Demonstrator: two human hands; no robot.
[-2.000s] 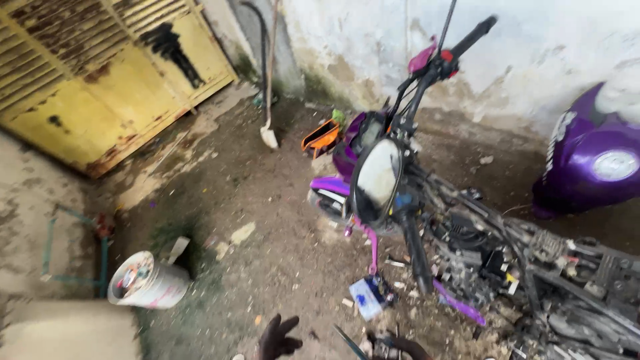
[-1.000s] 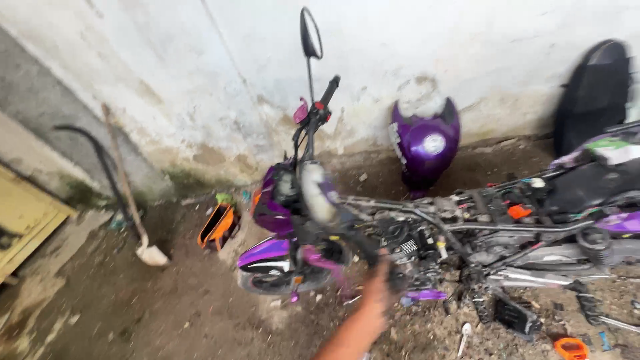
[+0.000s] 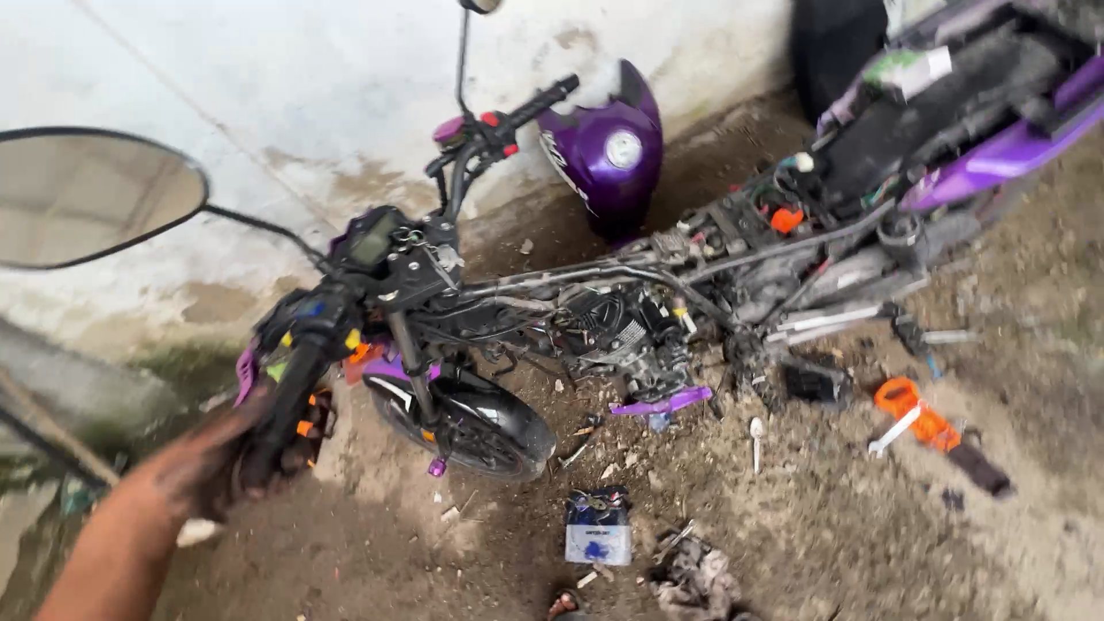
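Note:
At the lower left, my left hand (image 3: pixel 216 457) is closed around the end of the near handlebar grip (image 3: pixel 293 397) of a partly dismantled motorcycle. Blur hides some of its fingers. My right hand is out of view. Close to the grip are the switch housing, a large oval mirror (image 3: pixel 95 198) and the instrument display (image 3: pixel 371 246). The front wheel (image 3: pixel 483 423) stands below the handlebar, turned at an angle. Behind it, the bare frame (image 3: pixel 604 276) and the engine (image 3: pixel 612 328) are exposed. A purple fuel tank (image 3: pixel 604 155) rests off the bike by the wall.
On the dirt lie an open-end wrench (image 3: pixel 897 431), an orange part (image 3: pixel 923 414), a black box-like part (image 3: pixel 815 382), a small clear pouch (image 3: pixel 598 539) and a crumpled rag (image 3: pixel 699 578). A stained white wall (image 3: pixel 285 86) stands behind the bike. Long handles lean at the left.
Both hands were low in the view two seconds ago. One second ago, one arm reached toward the bike. Now my left hand holds the near grip. The view has shifted along the bike.

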